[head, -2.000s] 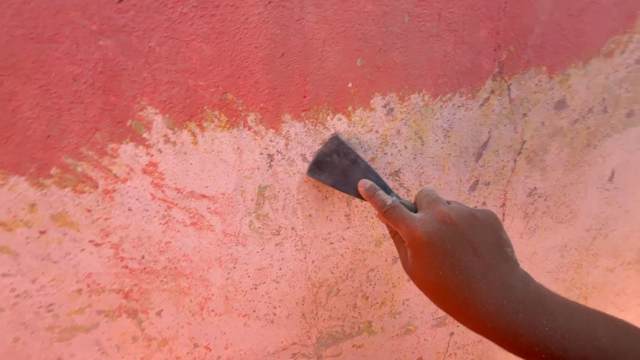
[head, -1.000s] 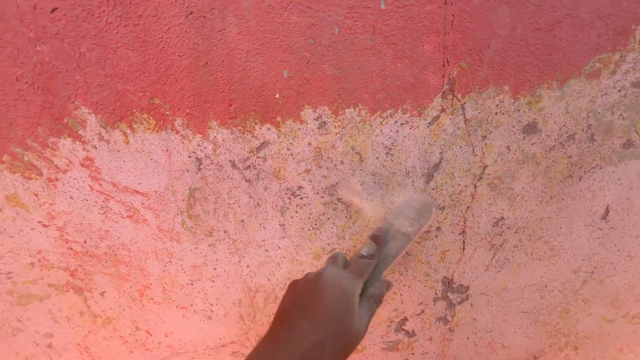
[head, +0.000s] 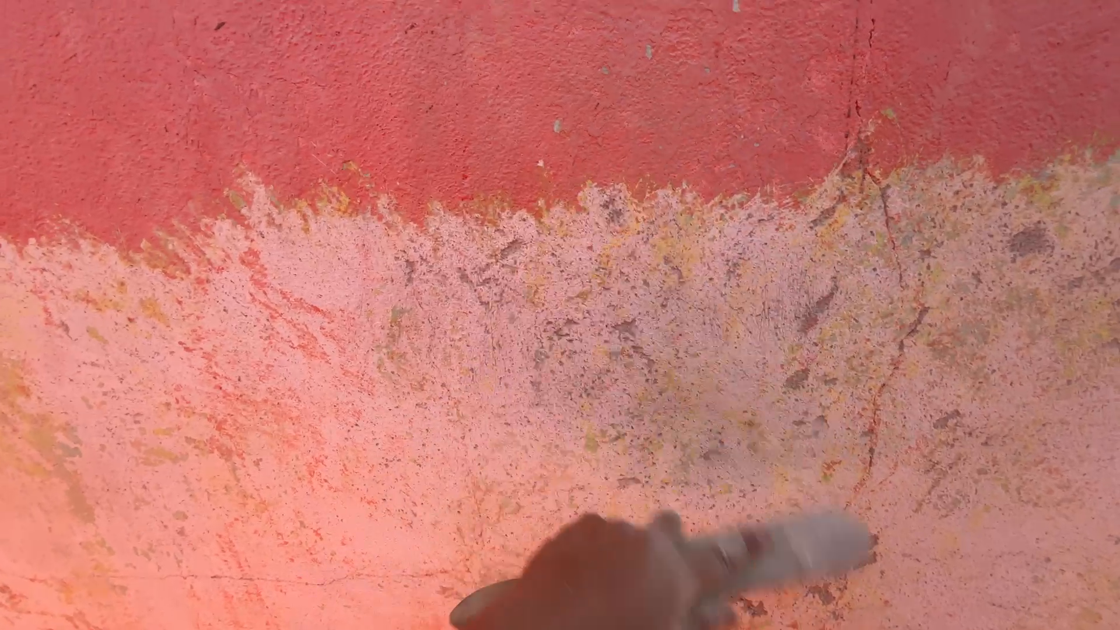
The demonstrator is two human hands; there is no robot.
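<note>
My right hand is at the bottom of the view, blurred, with its fingers closed round the handle of a putty knife. The flat metal blade points right, in front of the lower part of a scraped wall; whether it touches the surface cannot be told. A rounded end of the handle shows at the left of the hand. Above a ragged edge the wall keeps its red paint; below, it is pale pink with grey, yellow and green specks. My left hand is out of view.
A crack runs down the right part of the wall, from the red paint into the pale area. Small dark pits lie near it. A thin level crack crosses the lower left.
My right hand has moved down the wall with the putty knife in it. The blade pointed up and left in the oldest frame, then up and right, and now points mostly right.
</note>
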